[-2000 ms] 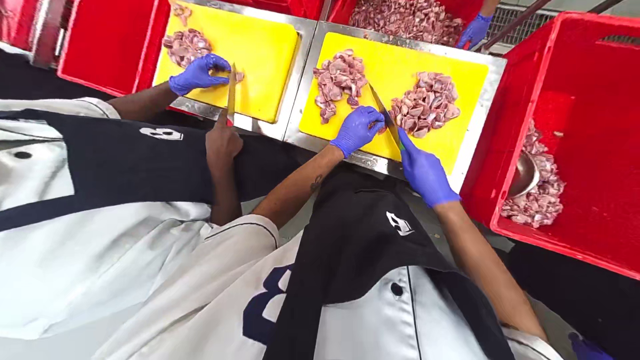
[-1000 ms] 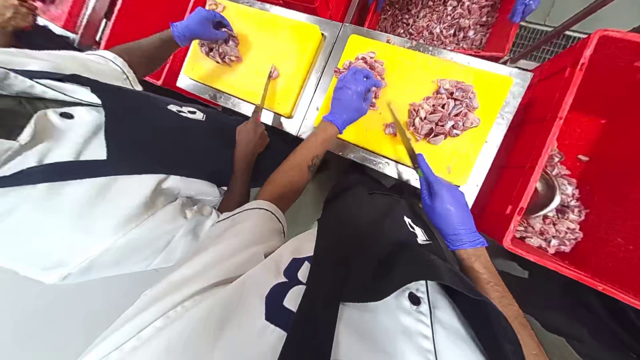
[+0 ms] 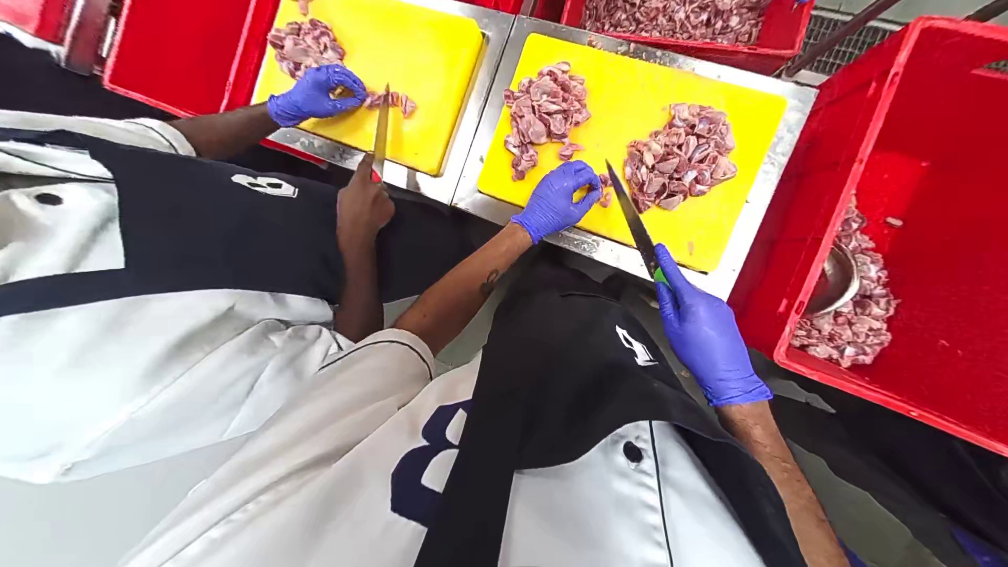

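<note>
My left hand [image 3: 557, 200], in a blue glove, holds a small piece of raw meat [image 3: 605, 190] by its end at the near edge of a yellow cutting board [image 3: 606, 87]. My right hand [image 3: 703, 331], also gloved in blue, grips a knife [image 3: 632, 220] with a green handle, its blade slanting up beside that piece. On the board's left lies one pile of raw meat pieces [image 3: 547, 110]; a second pile [image 3: 682, 156] lies right of the knife tip.
At left, a co-worker's gloved hand [image 3: 318, 95] and bare hand with a knife [image 3: 382, 134] work over another yellow board [image 3: 425, 47]. A red crate [image 3: 945, 260] at right holds meat and a metal bowl [image 3: 836, 281]. Behind the boards, another red crate [image 3: 693, 49] holds meat.
My left hand has come from the left pile, where it was one second ago, to the board's near edge beside the knife. The co-worker's gloved hand has moved back toward their knife.
</note>
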